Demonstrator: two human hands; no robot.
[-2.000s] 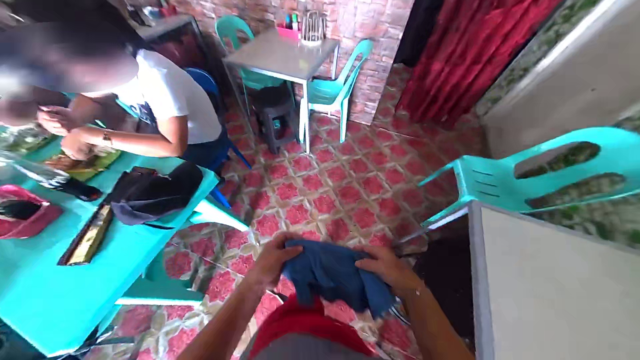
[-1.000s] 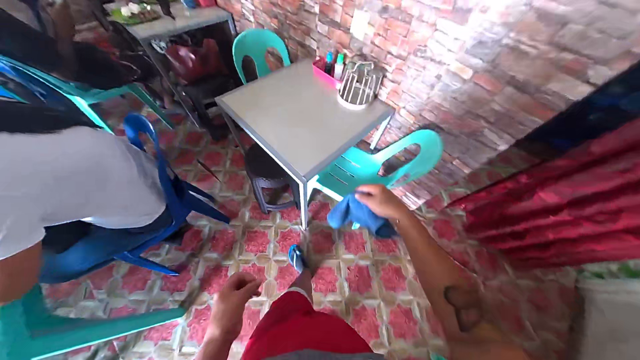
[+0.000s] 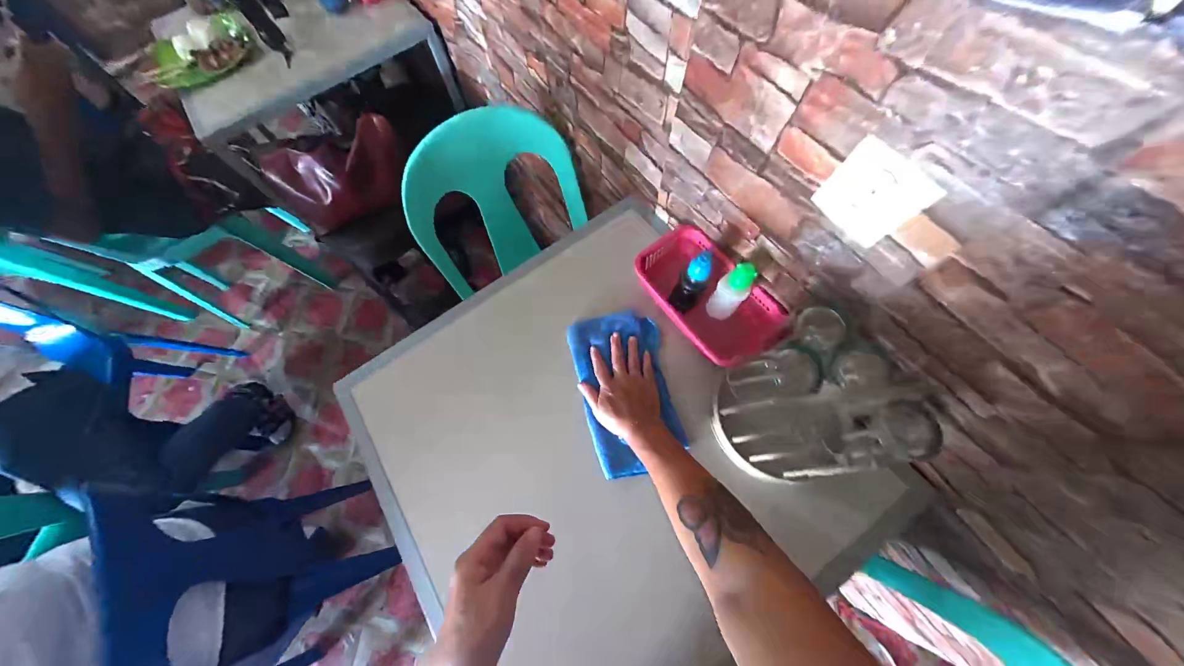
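Observation:
My right hand [image 3: 627,393] lies flat, fingers spread, on a folded blue cloth [image 3: 612,456] that rests on a light grey tabletop [image 3: 444,407]. My left hand [image 3: 504,555] hovers over the near left part of the table with its fingers curled and nothing seen in them. Just beyond the cloth, by the wall, is a pink plastic basket [image 3: 680,319] holding a dark bottle with a blue cap [image 3: 692,280] and a white bottle with a green cap [image 3: 732,291]. To the right of the cloth stands a rack [image 3: 786,425] with several clear glasses.
A stone-patterned wall [image 3: 749,120] borders the table's far right side. A teal plastic chair [image 3: 490,176] stands at the far edge, another [image 3: 962,610] at lower right. Blue chairs [image 3: 222,555] and a seated person are at left. Behind is another table [image 3: 314,83] with food and a red bag [image 3: 324,176].
The view has moved up close to the grey table. The blue cloth, held in both hands two seconds ago, then in my right hand, now lies on the tabletop under my right palm.

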